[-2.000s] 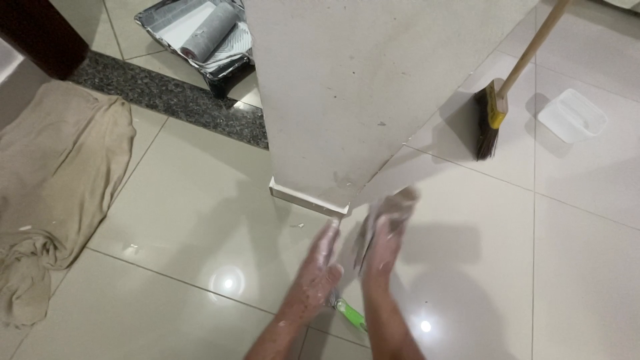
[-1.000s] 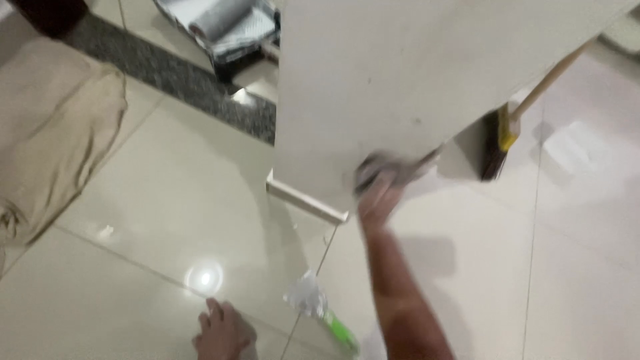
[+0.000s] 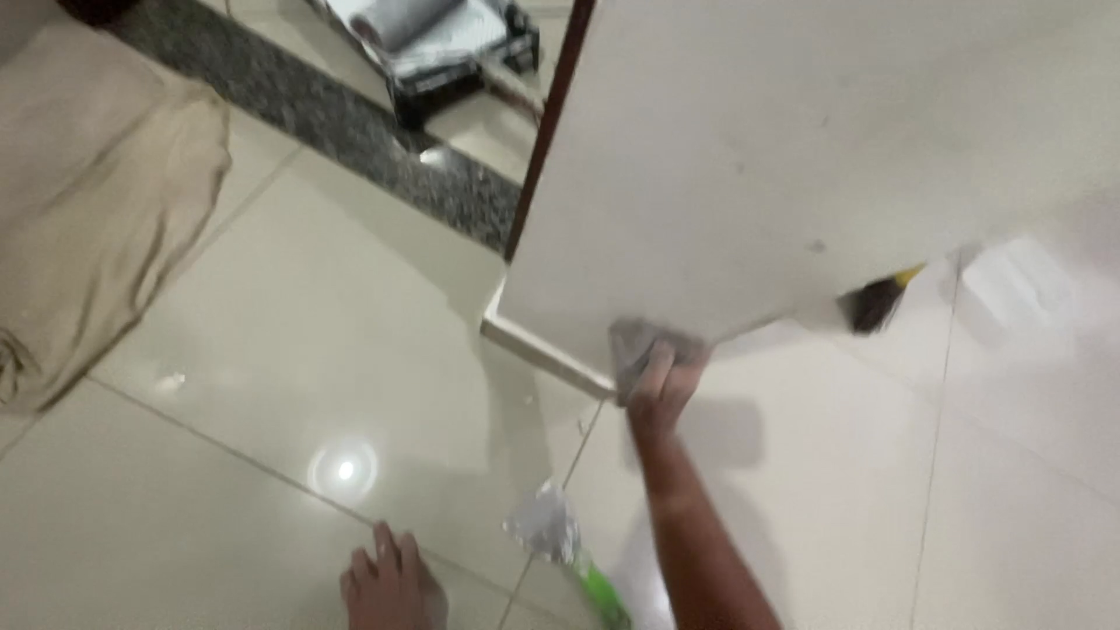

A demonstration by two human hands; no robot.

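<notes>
My right hand point(image 3: 667, 385) holds a grey-brown sheet point(image 3: 637, 350), which looks like sandpaper though blur hides its detail, flat against the lower part of a white wall point(image 3: 726, 175) near its corner. My left hand point(image 3: 389, 577) rests on the tiled floor at the bottom, fingers spread, holding nothing. Between the hands lies a putty knife point(image 3: 599, 591) with a green handle and a smeared metal blade. A narrow white baseboard point(image 3: 547, 357) runs along the foot of the wall end, left of my right hand.
A beige cloth point(image 3: 105, 201) lies on the left. Beyond a dark granite strip point(image 3: 324, 105) stands a paint tray point(image 3: 446, 74) with a grey roller point(image 3: 407, 17). At the right, a broom head point(image 3: 873, 304) shows beside the wall, near a white plastic container point(image 3: 1015, 284).
Two seconds ago my hands were close together near the wall corner. My left hand has since moved left and down to the floor, while my right hand has the sheet against the wall.
</notes>
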